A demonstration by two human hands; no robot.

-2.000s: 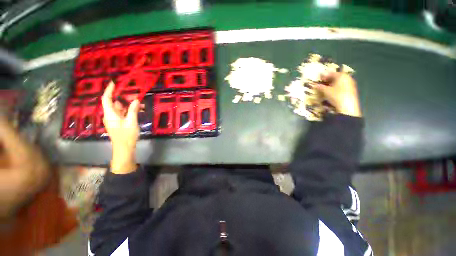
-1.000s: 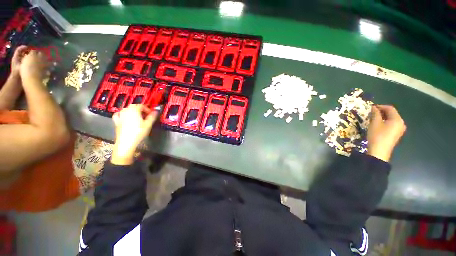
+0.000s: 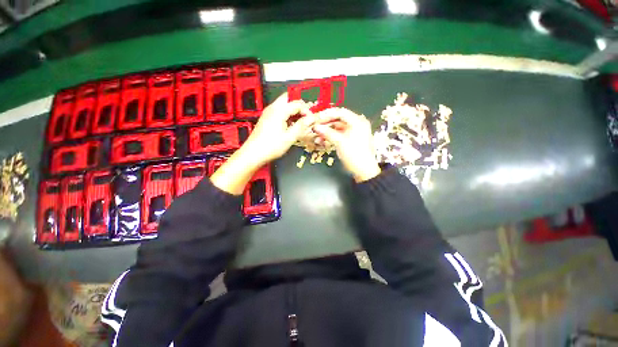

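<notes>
A red plastic housing (image 3: 318,93) is held up over the heap of small cream pieces (image 3: 317,150), most of which my hands hide. My left hand (image 3: 274,132) grips the housing at its near left side. My right hand (image 3: 347,139) is at the housing's near edge with fingertips pinched; whether it holds a small piece cannot be seen. The looser heap of small mixed pieces (image 3: 415,135) lies to the right. The black blister tray (image 3: 127,196) at the left holds rows of red housings, with one glossy black empty pocket in the near row.
Another heap of small pieces (image 3: 12,184) lies at the far left. A pale edge strip (image 3: 379,65) runs behind, with a green surface (image 3: 305,41) beyond. A blurred part of a person shows at the lower left. A red object (image 3: 559,225) is at the lower right, below the bench.
My left hand has lifted a housing out of the tray's near row and carried it right. My right hand has moved left from the mixed heap to meet it. The view has shifted.
</notes>
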